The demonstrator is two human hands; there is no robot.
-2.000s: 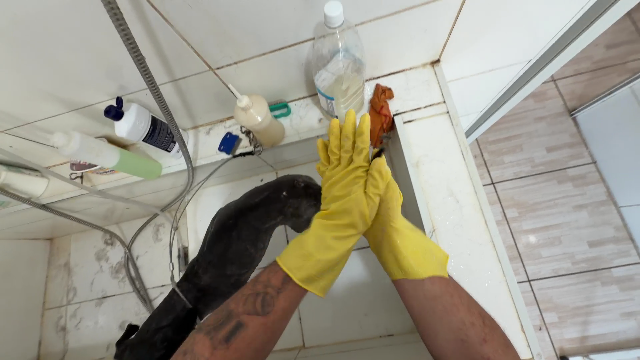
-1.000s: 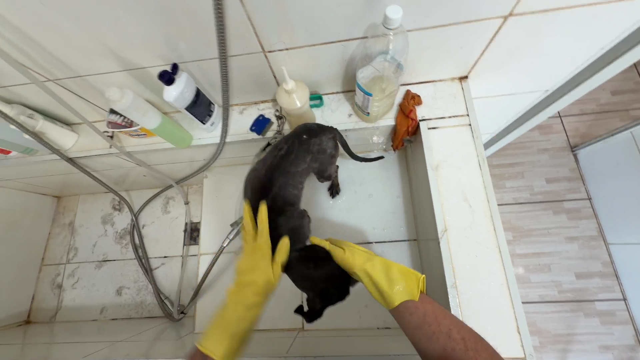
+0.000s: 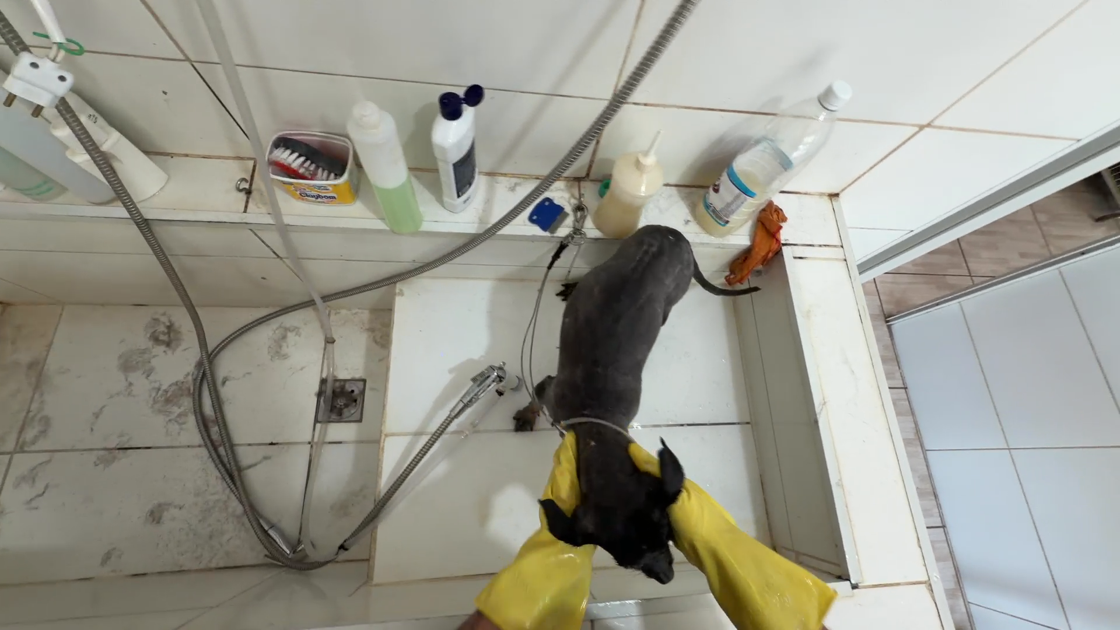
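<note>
A small black dog (image 3: 617, 350) stands in a white tiled washing basin, its head toward me and its tail near the far right corner. My left hand (image 3: 556, 525), in a yellow rubber glove, holds the near left side of its neck. On the other side, my right hand (image 3: 691, 507), gloved alike, holds the neck below the ear; the fingers of both are partly hidden by the dog. A thin loop leash (image 3: 604, 423) circles the neck and runs to a metal clip (image 3: 577, 223) at the ledge. Left of the dog lies a shower head (image 3: 486, 381) on its metal hose.
Along the ledge stand a green-liquid bottle (image 3: 388, 171), a white bottle (image 3: 455, 157), a squeeze bottle (image 3: 628, 197), a clear plastic bottle (image 3: 761, 175) and a tub with a brush (image 3: 312, 175). A blue comb (image 3: 547, 214) and an orange cloth (image 3: 759, 245) lie there. A drain (image 3: 341, 401) is left.
My gloved hands, pressed together two seconds ago, have parted and now hold the dog's neck. The dog's head has turned toward me. The view has shifted.
</note>
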